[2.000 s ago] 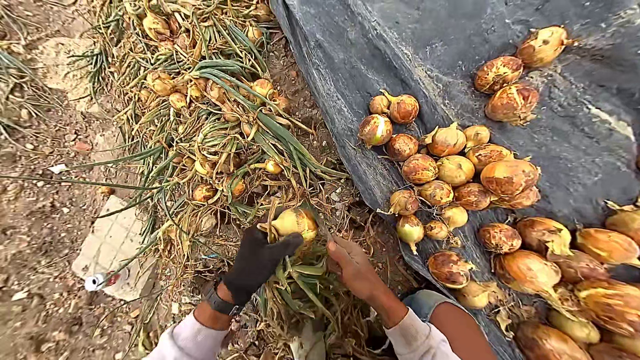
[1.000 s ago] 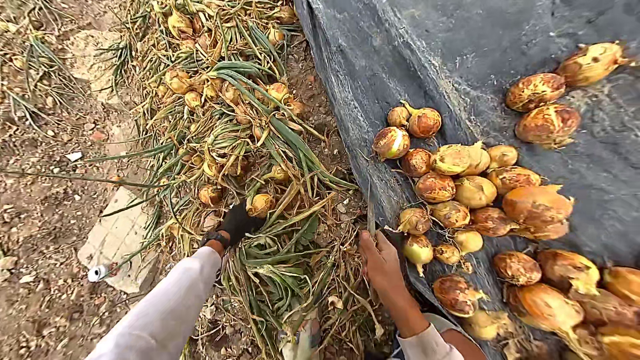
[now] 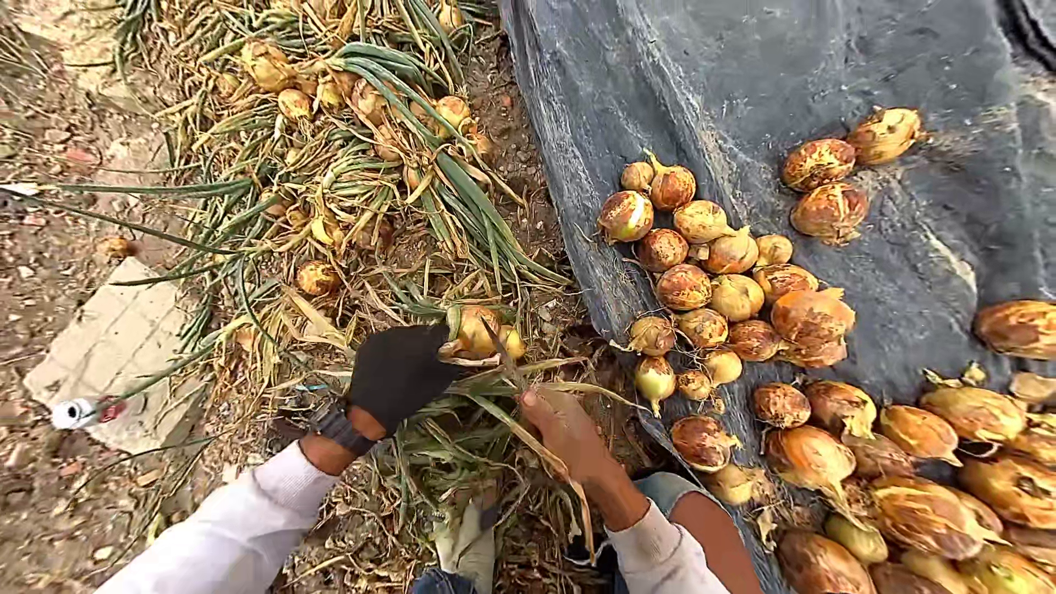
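Note:
My left hand (image 3: 402, 373), in a black glove with a watch at the wrist, grips yellow onions (image 3: 478, 330) at their leafy side. My bare right hand (image 3: 565, 433) is shut on a knife, whose dark narrow blade (image 3: 500, 346) points up and left across the onions. Long onion leaves (image 3: 528, 441) hang between the hands and over the right one. Below them lies a heap of cut green and dry leaves (image 3: 450, 437). The knife's handle is hidden in my right hand.
Trimmed onions (image 3: 683, 287) lie in groups on a dark plastic sheet (image 3: 594, 107) at right. Onions with long leaves (image 3: 371, 157) cover the soil at upper left. A flat pale stone (image 3: 124, 355) and a can (image 3: 74, 413) lie at far left. My legs are at the bottom.
My left hand, a second ago reaching among the leafy onions, has come toward my right hand with onions in it. The knife blade now crosses them.

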